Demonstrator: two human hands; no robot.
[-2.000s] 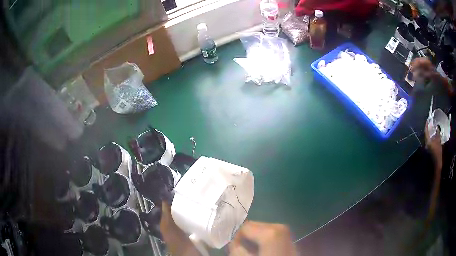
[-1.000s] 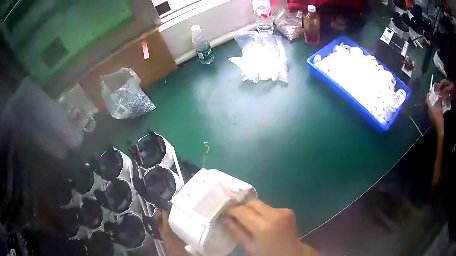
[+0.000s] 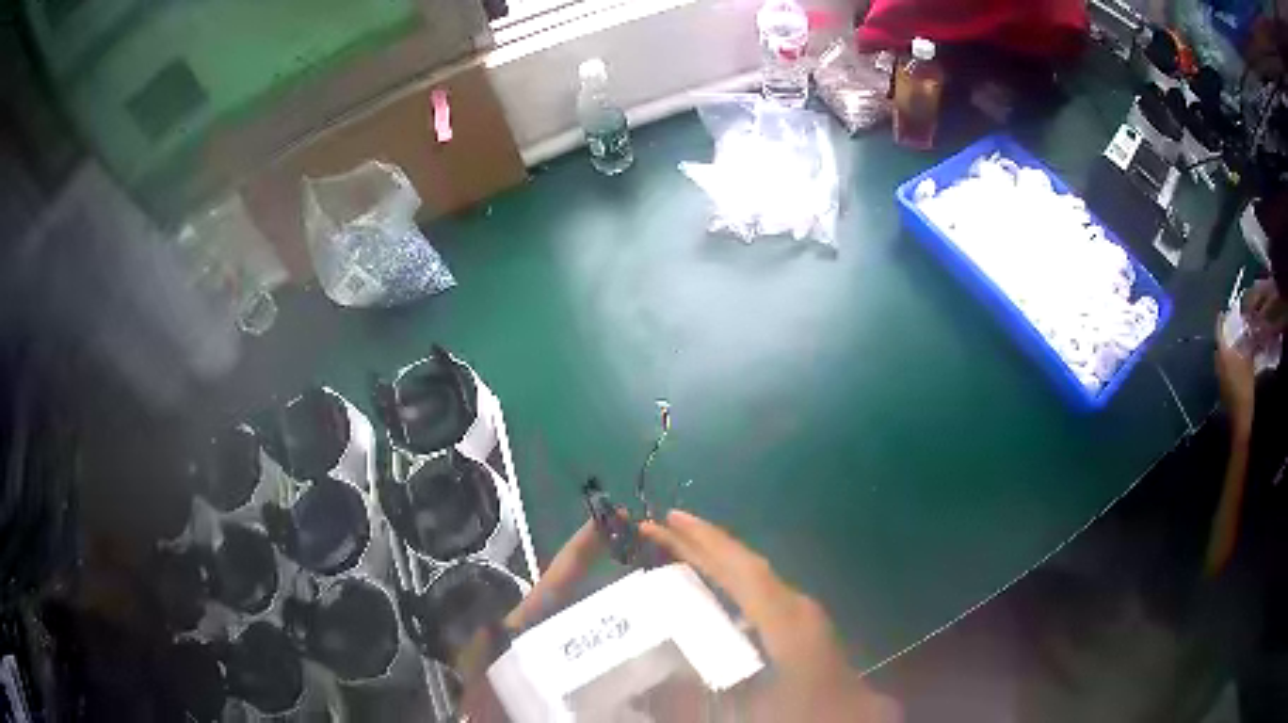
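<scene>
A white camera housing [image 3: 622,643] with dark printing on its side is near the bottom centre, cut off by the lower edge. My left hand [image 3: 544,586] holds it from the left, partly hidden behind it. My right hand [image 3: 770,607] holds it from the right, fingertips at its far end. A black bracket [image 3: 613,523] sticks out at the far end between my fingertips. A thin wire [image 3: 651,459] with a small connector runs up from there over the green bench. The housing's open cavity is not visible.
Rows of white-and-black units [image 3: 332,523] stand at left. A blue tray [image 3: 1000,290] of white parts, bags [image 3: 770,177] [image 3: 370,243], bottles [image 3: 605,120] and cardboard [image 3: 473,148] lie on the green bench [image 3: 791,410]. Another person's hand [image 3: 1243,353] holds a white part at right.
The housing has tilted and moved down and right, its printed side now facing up. My right hand has shifted from its open end to its right side. The black bracket and wire now show clearly.
</scene>
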